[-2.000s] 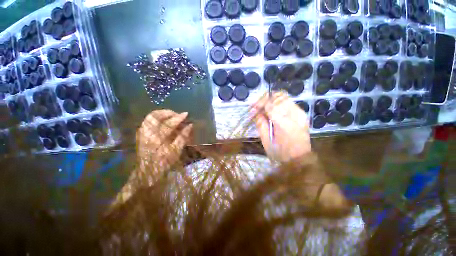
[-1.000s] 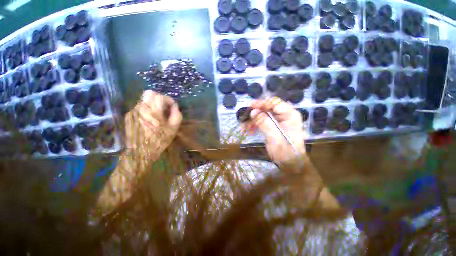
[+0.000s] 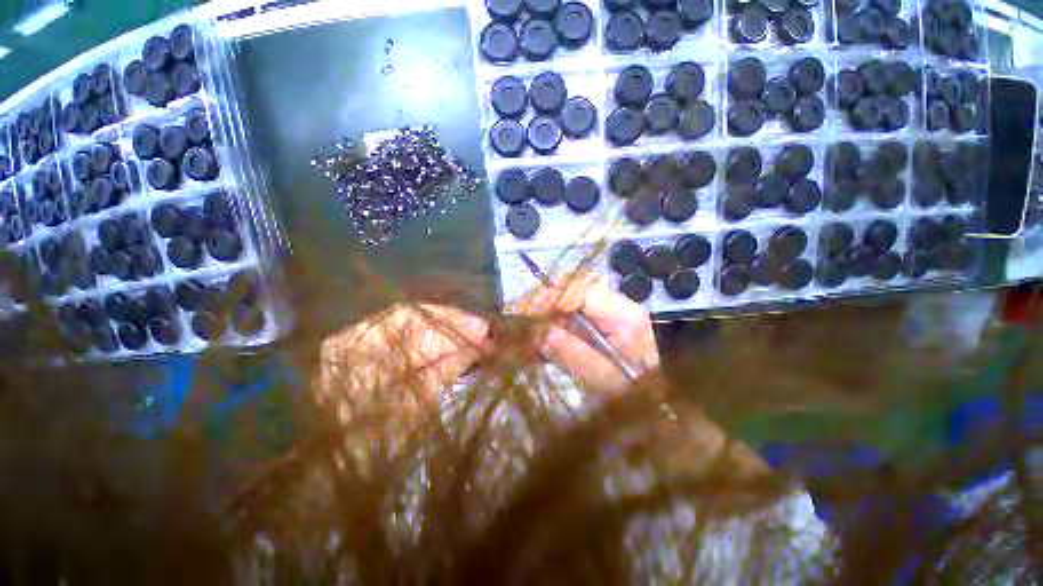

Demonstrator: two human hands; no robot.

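Observation:
My left hand (image 3: 400, 349) and my right hand (image 3: 600, 332) are close together at the near edge, partly behind strands of hair. A thin pen-length tool (image 3: 598, 342) lies across my right hand, its dark tip pointing up-left over the tray. Something dark shows between the fingertips, but hair hides what it is. The right compartment tray (image 3: 549, 261) holds round black parts (image 3: 549, 183) in groups; its near-left cell shows no parts. A heap of tiny shiny fittings (image 3: 395, 183) lies on the grey-green base tray (image 3: 309, 80), left of the right tray.
A left compartment tray (image 3: 235, 126) also holds groups of round black parts. A whitish patch (image 3: 380, 140) shows at the heap's far side, with a few loose fittings beyond. A dark rectangular object (image 3: 1011, 155) is at the far right. Hair covers much of the lower view.
My left hand has moved from beside the heap towards the near edge. My right hand has drawn back from the near-left cell with the tool. The hands are now close together.

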